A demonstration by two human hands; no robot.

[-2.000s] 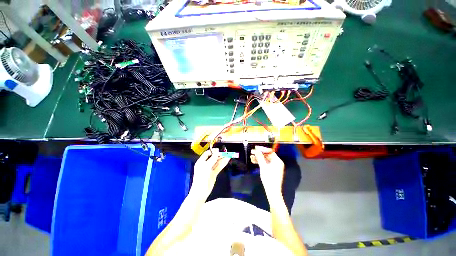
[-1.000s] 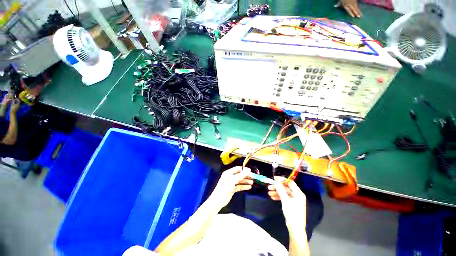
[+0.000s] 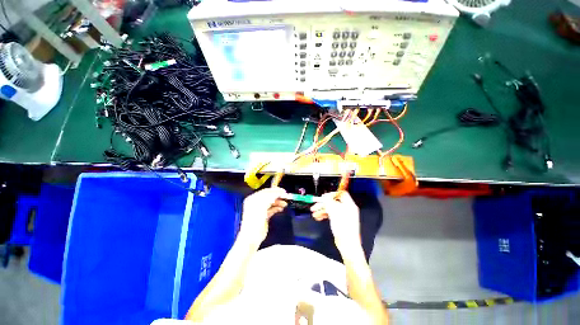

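Observation:
A small green circuit board (image 3: 301,198) is held level between my two hands, just below the bench edge. My left hand (image 3: 264,204) pinches its left end, and an orange lead runs into that hand. My right hand (image 3: 333,207) pinches its right end, with another orange lead at the fingers. My fingertips hide both ends, so I cannot tell how the leads join the board. The orange fixture strip (image 3: 369,166) lies along the bench edge above my hands. The coloured test leads (image 3: 318,145) run from the cable tester (image 3: 324,57) to the strip.
A black pile of cables (image 3: 159,101) lies left of the tester. Sorted cables (image 3: 526,117) lie at the right. A blue tote (image 3: 184,247) stands below the bench at left, a second tote (image 3: 505,247) at right. A white paper tag (image 3: 358,136) lies among the leads. White fans stand on both sides.
The view swung left and back again. My right hand has come in to the board's right end, which was free two seconds ago; both hands now hold it level.

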